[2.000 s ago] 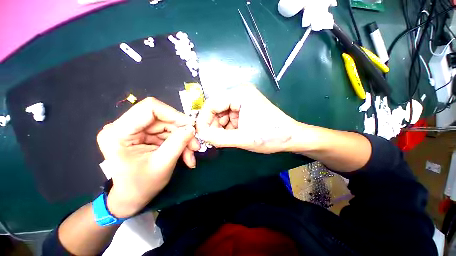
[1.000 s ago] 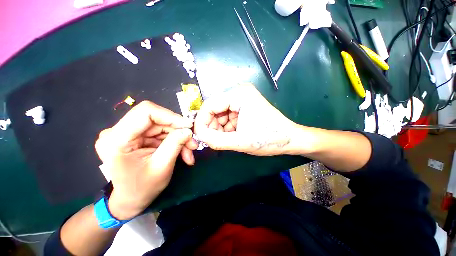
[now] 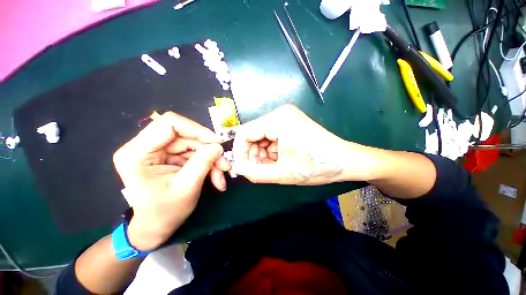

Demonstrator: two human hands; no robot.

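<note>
My left hand (image 3: pixel 173 164) and my right hand (image 3: pixel 288 150) are close together over the right edge of the black mat (image 3: pixel 75 167). The left thumb and forefinger are pinched together; whatever they hold is too small to make out. The right hand is curled, its fingertips beside the left ones, and what it holds is hidden. A yellow piece (image 3: pixel 227 112) with silvery-white parts lies just beyond the fingertips. Small white parts (image 3: pixel 214 62) are clustered on the mat's upper right edge. A small yellow part with a red wire (image 3: pixel 153 117) shows just above the left hand.
Metal tweezers (image 3: pixel 300 55) lie on the green bench (image 3: pixel 259 34). Yellow-and-black pliers (image 3: pixel 412 85), a white-shafted tool (image 3: pixel 340 62), crumpled tissue (image 3: pixel 368 16), white scraps (image 3: pixel 453 132) and cables are at right. A pink sheet (image 3: pixel 52 23) lies upper left; white pieces (image 3: pixel 50 132) lie left.
The right hand has shifted slightly down and right, leaving a small gap between the two hands' fingertips. The left hand keeps its pinch. The whole view has shifted slightly.
</note>
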